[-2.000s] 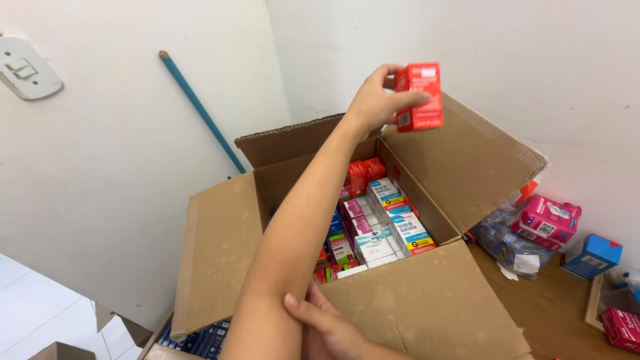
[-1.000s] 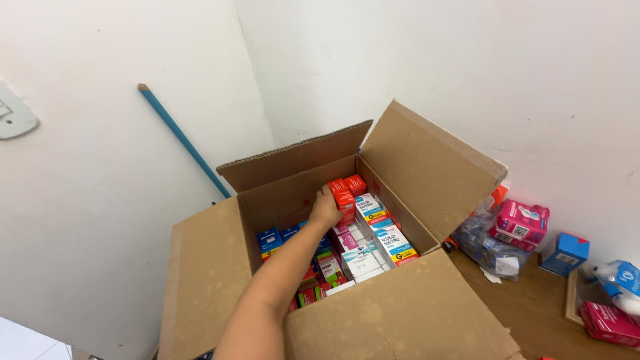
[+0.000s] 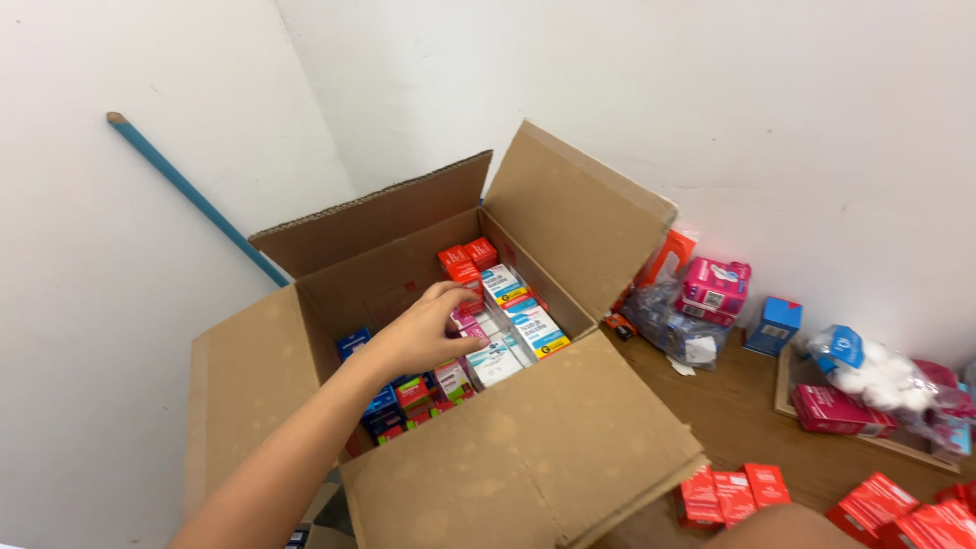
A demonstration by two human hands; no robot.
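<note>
My left hand [image 3: 438, 328] reaches into an open cardboard carton [image 3: 526, 450], thumb and fingers apart, with nothing visibly held. Its fingertips are over pink-and-white boxes [image 3: 469, 324] and close beside a red medicine box [image 3: 464, 280]; whether they touch is unclear. Another red box [image 3: 481, 252] stands in the back corner. White, blue and yellow medicine boxes [image 3: 540, 332] lie along the right side, and a white carton [image 3: 494, 361] is just below my thumb. Dark blue boxes [image 3: 381, 412] fill part of the left side. My right hand is out of view; some bare skin shows at the bottom edge.
The carton's flaps spread outward near the white walls. A blue pole [image 3: 191, 191] leans at left. On the wooden table [image 3: 709, 404] are red boxes [image 3: 736, 496], a plastic bag [image 3: 675, 324], pink packs [image 3: 713, 290], a blue box [image 3: 772, 326] and a bag of cotton balls [image 3: 877, 374].
My left hand held a red box above the carton two seconds ago, then was on a red box inside it. Now its fingers are apart, nearer the carton's front. My right hand has left view.
</note>
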